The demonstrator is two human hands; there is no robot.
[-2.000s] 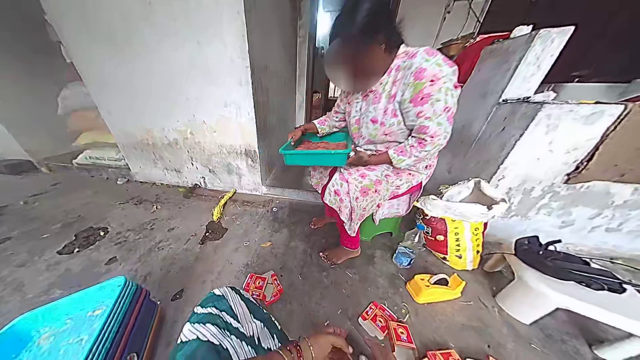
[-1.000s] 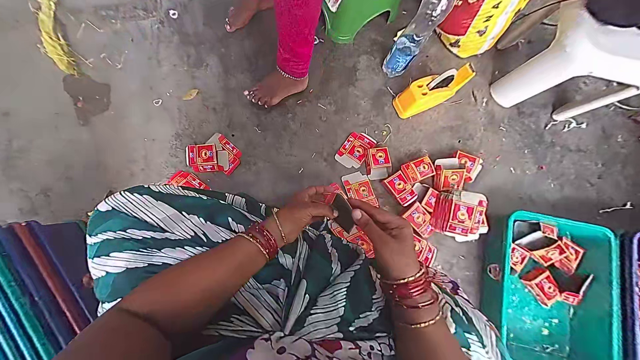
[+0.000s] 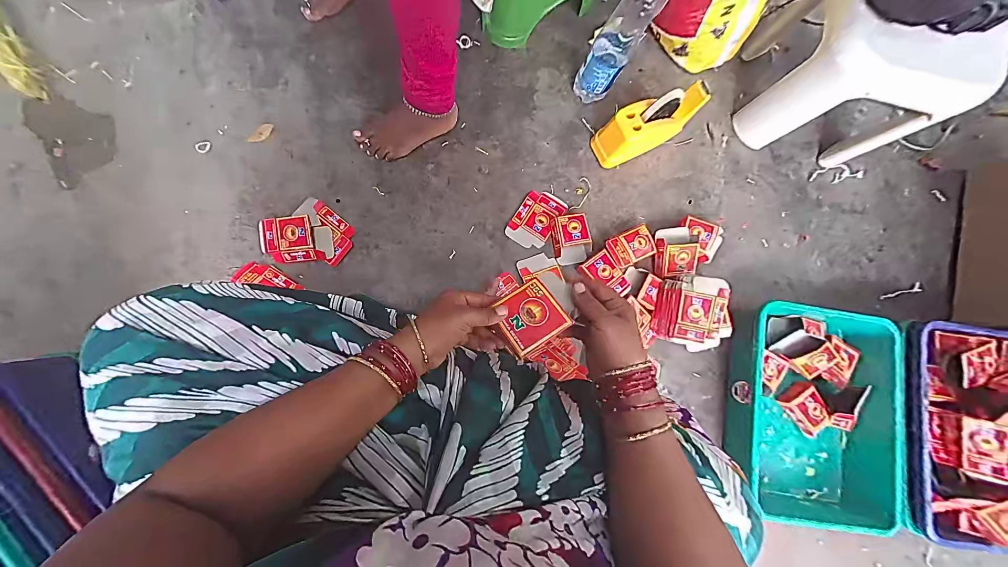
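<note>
A small red printed cardboard box [image 3: 535, 315] is held between my two hands above my lap, its printed face up and a pale flap at its upper right. My left hand [image 3: 459, 319] pinches its left edge with thumb and finger. My right hand [image 3: 605, 321] grips the right side by the flap. Just beyond my knees several flattened red cartons [image 3: 630, 246] lie on the floor, some in a stack [image 3: 693, 311]. Another small group of cartons [image 3: 295, 236] lies farther left. On the right, a green plastic tray [image 3: 835, 480] holds several partly opened boxes.
A blue-rimmed tray [image 3: 917, 425] of red boxes stands at far right. Ahead are a yellow tape dispenser [image 3: 642, 130], a plastic bottle [image 3: 606, 59], a white plastic chair [image 3: 850, 79] and another person's bare foot [image 3: 409, 130]. Stacked trays [image 3: 47, 441] stand at my left.
The view has tilted down from the seated person to my lap. Since a second ago, the box between my hands has turned from a dark, edge-on side to its printed face.
</note>
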